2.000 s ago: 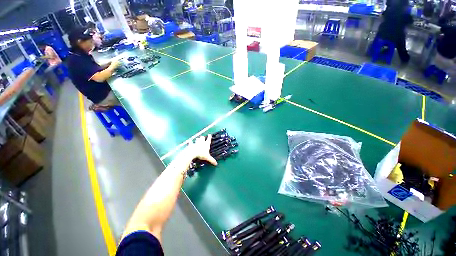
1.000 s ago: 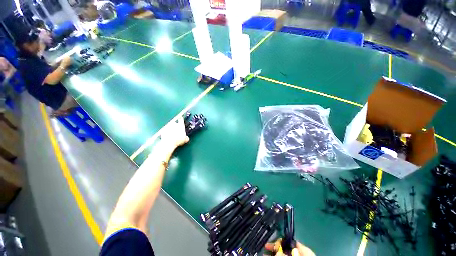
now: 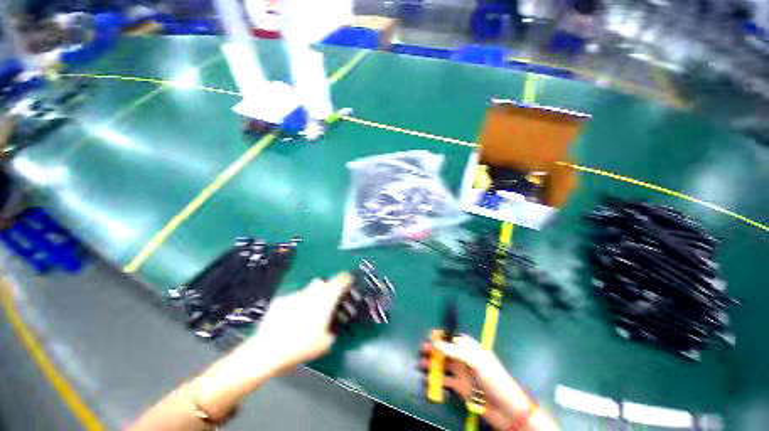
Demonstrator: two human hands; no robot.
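My left hand (image 3: 308,316), blurred, is closed around a bundle of black cable assemblies (image 3: 368,295) at the centre, just above or on the bench. A group of black cable assemblies (image 3: 236,284) lies to its left near the bench's front edge. My right hand (image 3: 472,370) holds diagonal cutters (image 3: 437,364) with yellow-orange handles, dark jaws pointing away from me. Thin black cable ties (image 3: 506,274) lie scattered beyond my right hand. A large heap of black cable assemblies (image 3: 658,274) lies at the right.
A clear plastic bag (image 3: 396,198) lies at centre. An open carton (image 3: 527,164) with a raised brown lid stands behind the ties. White uprights (image 3: 308,80) stand farther back. A white strip (image 3: 637,410) lies near the right front. A blue stool (image 3: 42,240) stands at the left.
The view has swung right. My left hand has brought the far bundle back beside the near group. My right hand, earlier at a cable assembly at the bottom edge, now holds the cutters.
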